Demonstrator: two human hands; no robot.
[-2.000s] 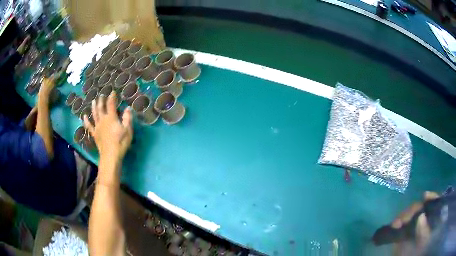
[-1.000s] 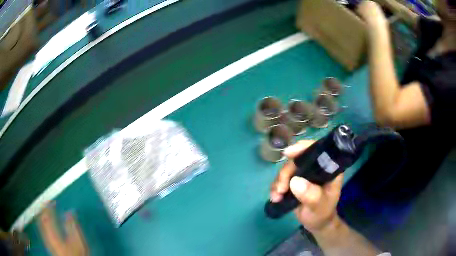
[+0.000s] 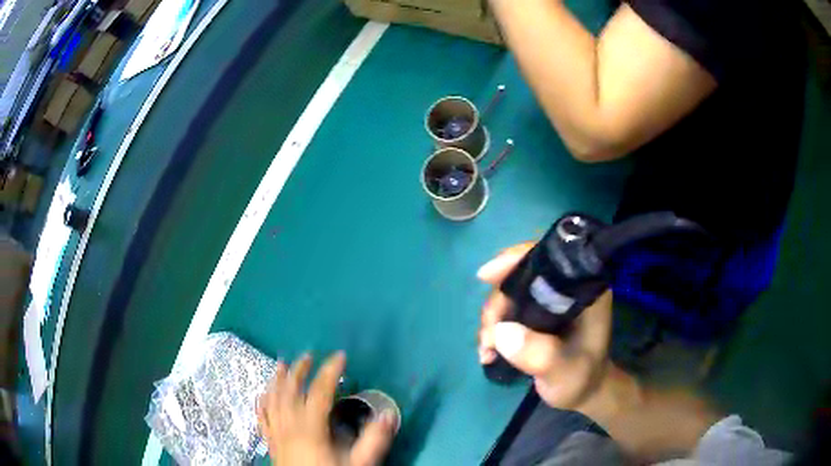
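Observation:
My right hand (image 3: pixel 556 346) is closed around a black electric screwdriver (image 3: pixel 549 296), its cord end up and its front end low over the bench edge. My left hand (image 3: pixel 319 410) is at the bottom, thumb and fingers around a short grey-tan housing (image 3: pixel 381 407); its dark opening is partly hidden by the fingers. The clear bag of screws (image 3: pixel 214 396) lies just left of that hand. Two fitted housings (image 3: pixel 458 198) stand upright further up the bench, dark hubs inside and a thin lead sticking out of each.
A person's bare arm (image 3: pixel 583 100) reaches across at the upper right, close beyond the fitted housings. A cardboard box (image 3: pixel 437 16) stands at the top edge. A white line (image 3: pixel 264 196) runs along the green bench, with a dark belt beyond. Papers and small tools lie at the far left.
The view has turned rightward. My left hand has come in from the lower left and is now around a housing beside the bag. My right hand still holds the screwdriver. Fewer standing housings show.

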